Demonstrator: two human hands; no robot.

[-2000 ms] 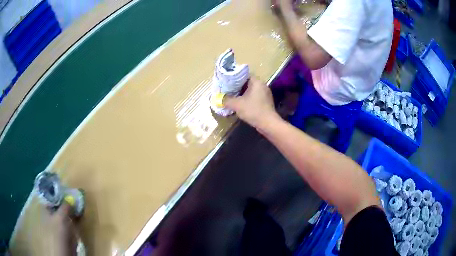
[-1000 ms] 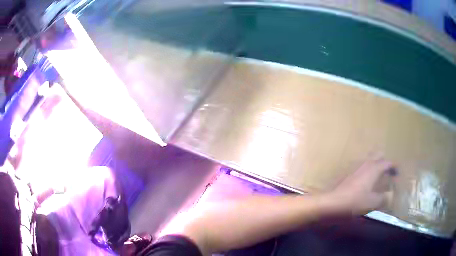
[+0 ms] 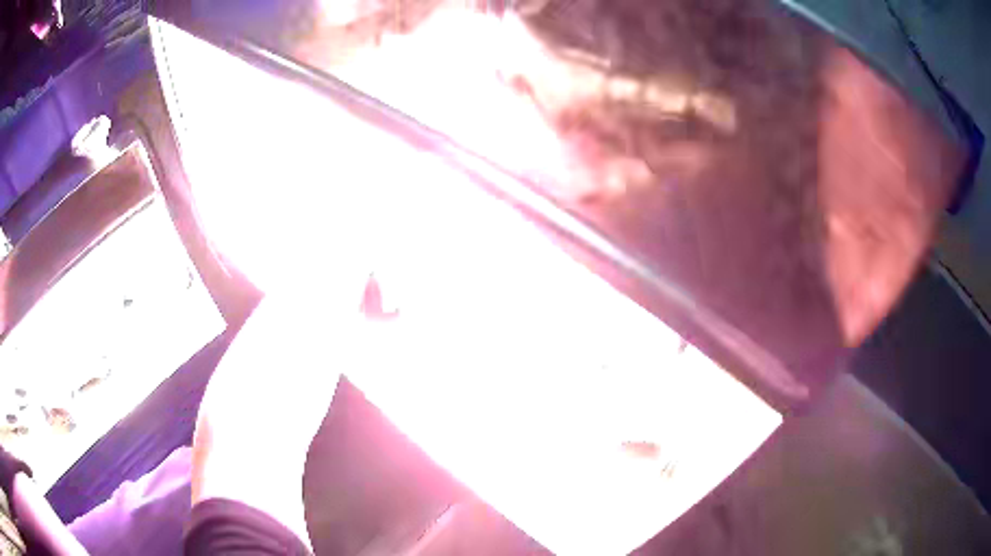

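My left arm comes in from the bottom left with a dark sleeve. My left hand point(image 3: 364, 299) reaches over a large, strongly overexposed white box or tray point(image 3: 565, 424). The glare washes out the fingers, so I cannot tell whether they hold anything. A few faint marks show in the white area, but its contents cannot be made out. My right hand is out of the picture.
A second overexposed box point(image 3: 109, 337) with small dark spots stands at the left. A long pale rail or edge point(image 3: 609, 255) runs diagonally beyond the large tray. A blurred reddish-brown surface point(image 3: 750, 217) lies behind it.
The view has swung away from the tan bench and green strip to the bright boxes. My left hand has moved from above the bench to the large box.
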